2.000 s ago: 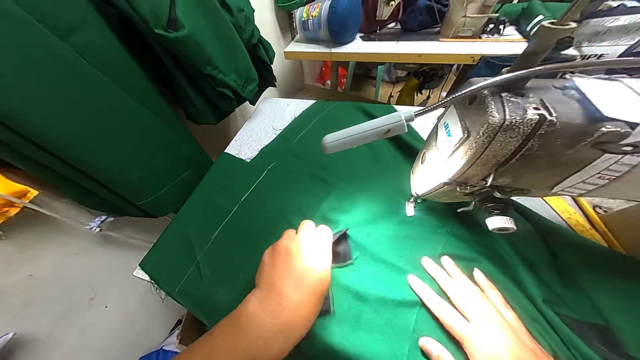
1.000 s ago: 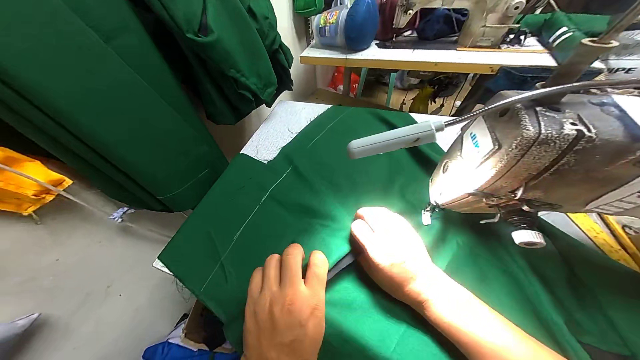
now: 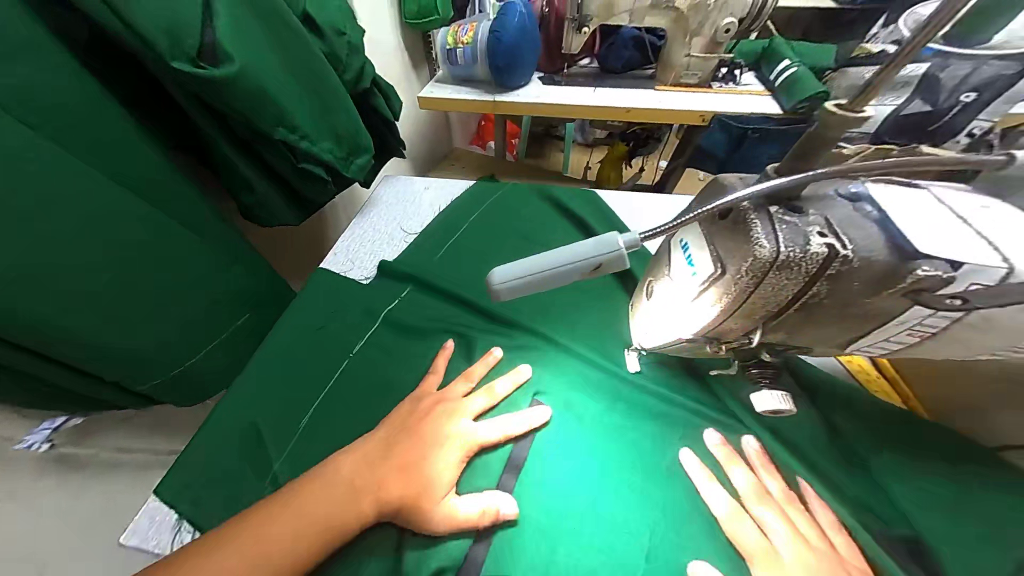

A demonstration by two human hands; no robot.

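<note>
Green fabric (image 3: pixel 592 480) with a chalk line lies across the machine table. My left hand (image 3: pixel 448 448) is spread flat on it, its thumb and index finger over a narrow dark strip (image 3: pixel 516 464) that runs up through the cloth. To the right, my right hand (image 3: pixel 768 504) rests on the same fabric with fingers apart, partly cut off by the lower edge. Above the right hand is the head of a sewing machine (image 3: pixel 744 280), its presser area near the cloth. A grey gooseneck lamp (image 3: pixel 560 266) hangs over the fabric and lights the area between the hands.
Green garments (image 3: pixel 160 160) hang at the left. The white table corner (image 3: pixel 376 228) shows beyond the cloth. Behind stands another table (image 3: pixel 592 100) with a second sewing machine (image 3: pixel 688 36) and a blue-and-clear container (image 3: pixel 488 48). A metal pole (image 3: pixel 904 64) rises at the right.
The hands were together at the dark strip one second ago. Now they are apart, my right hand having moved right and down, and the strip lies flat and more exposed.
</note>
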